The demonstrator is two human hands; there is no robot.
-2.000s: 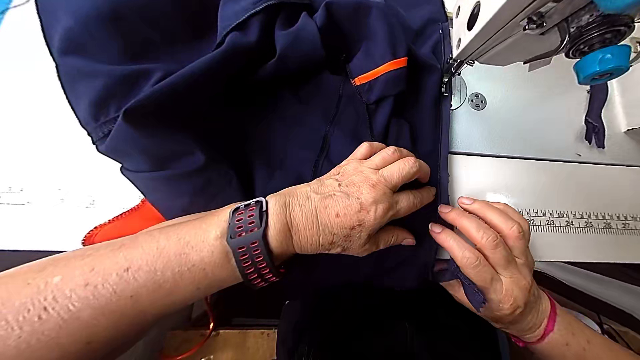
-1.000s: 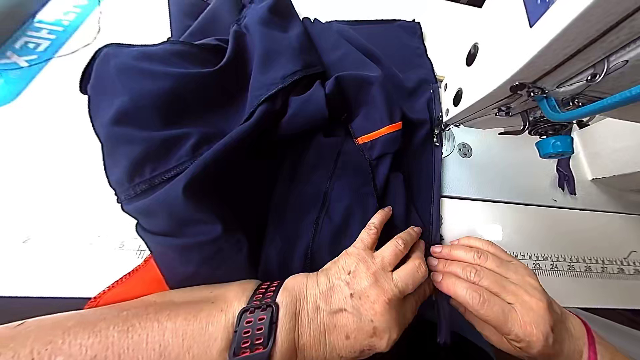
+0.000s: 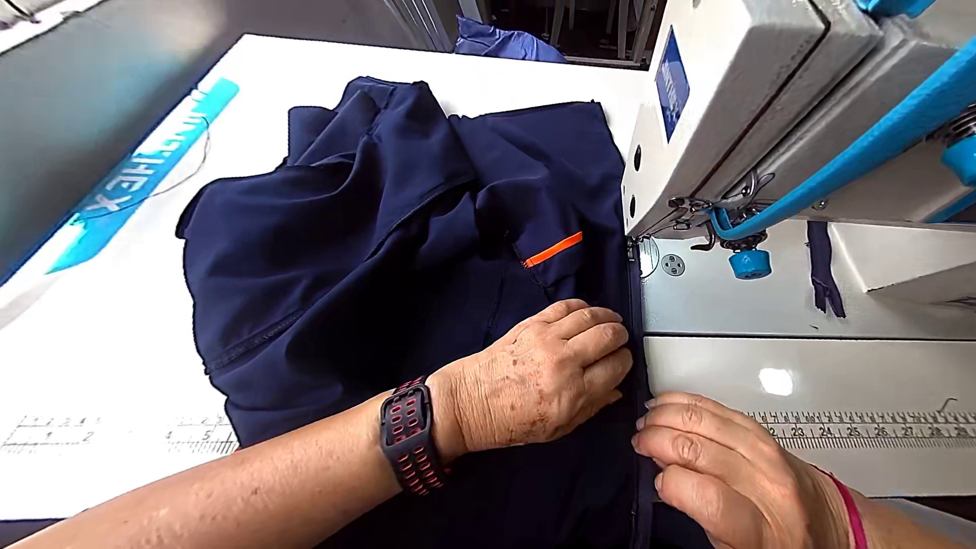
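Navy garment fabric (image 3: 320,305) with an orange strip (image 3: 553,249) lies on the machine's white table. A dark zipper tape (image 3: 635,343) runs along its right edge up to the presser foot (image 3: 632,248) of the sewing machine (image 3: 717,107). My left hand (image 3: 545,374), with a dark perforated strap on the wrist, rests on the fabric with curled fingers, just left of the tape. My right hand (image 3: 717,465) lies at the fabric's edge lower down, fingertips on the tape; its thumb side is partly hidden, and whether it pinches the tape is unclear.
A printed ruler scale (image 3: 839,431) crosses the table at right. A short dark zipper piece (image 3: 825,271) lies on the machine bed behind the blue knob (image 3: 750,264). Loose thread (image 3: 200,156) lies over the blue printed band at left. The machine head overhangs the right side.
The view has shifted considerably, now showing more of the table's far side. My left hand's fingers are more curled than one second ago. Both hands remain by the zipper edge.
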